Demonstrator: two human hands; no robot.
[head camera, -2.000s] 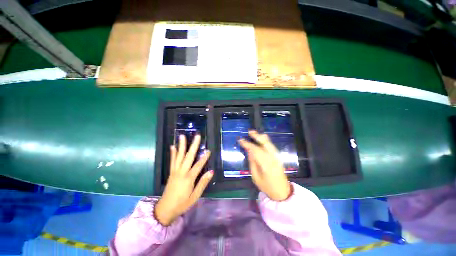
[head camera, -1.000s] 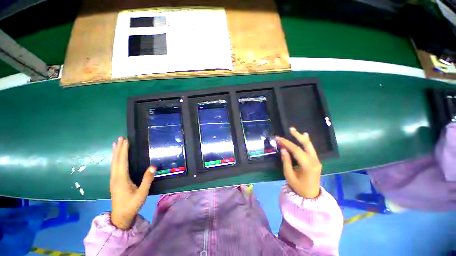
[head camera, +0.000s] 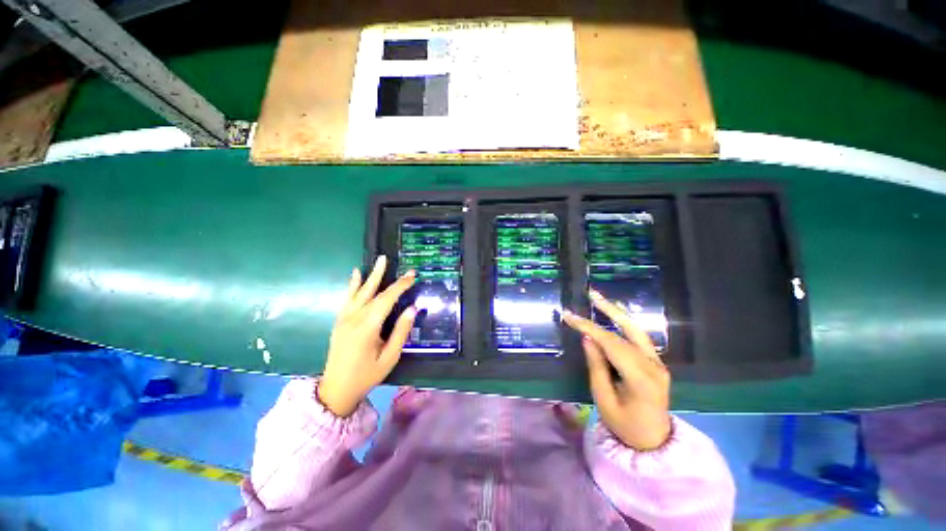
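Observation:
A black phone tray lies on the green line surface in front of me. Its three left pockets hold smartphones: the left one, the middle one and the right one. All three screens show green text lines above bluish-white glare. The tray's right pocket is empty. My left hand is over the tray's left edge, its fingers spread at the left phone. My right hand is over the lower part of the right phone, with fingers spread. Neither hand grips anything.
Behind the tray, a white reference sheet with dark printed rectangles lies on a brown board. A slanted grey post stands at the upper left. Another dark tray with a phone is at the far left. Blue fabric shows at the lower left.
The screens changed from blue with red and green blocks to green text lines. The view shifted, so the tray appears farther right. My left fingers moved onto the left phone.

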